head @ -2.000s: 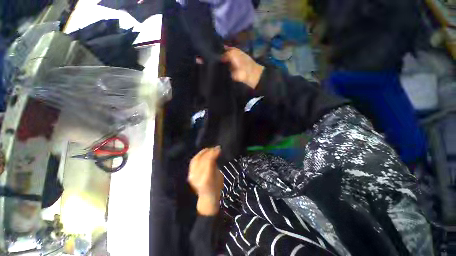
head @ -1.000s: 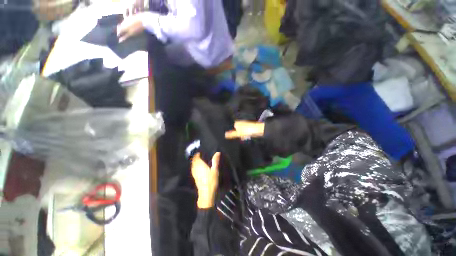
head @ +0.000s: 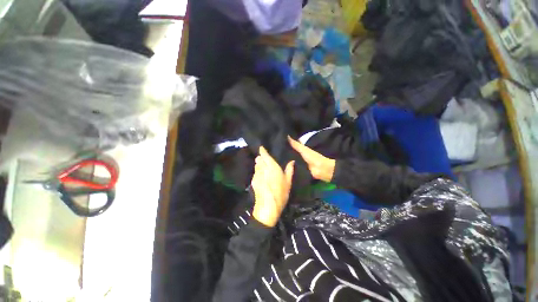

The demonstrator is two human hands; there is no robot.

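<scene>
The heap of dark cut pieces [head: 251, 109], with white strips showing at two places, lies low beside the white table. My left hand [head: 270, 189] is on the near side of the heap, thumb and fingers spread, with nothing seen in its grip. My right hand [head: 312, 160] lies just right of it, edge-on, its fingers stretched flat against the dark fabric. Its palm side is hidden, and no piece shows between its fingers. Bits of green edge [head: 227, 177] show within and under the heap.
On the table [head: 127, 236] lie red-and-black-handled scissors [head: 88, 183] and a crumpled clear plastic bag [head: 106, 88]. Dark pieces [head: 112, 20] lie at its far end. A person's pale purple garment [head: 274, 13] shows at the top. A blue bin [head: 413, 138] stands at the right.
A second ago my hands were further apart; they are now close together over the heap. Earlier, they held up a dark length of fabric. The view has shifted, and the other person's hand is out of view.
</scene>
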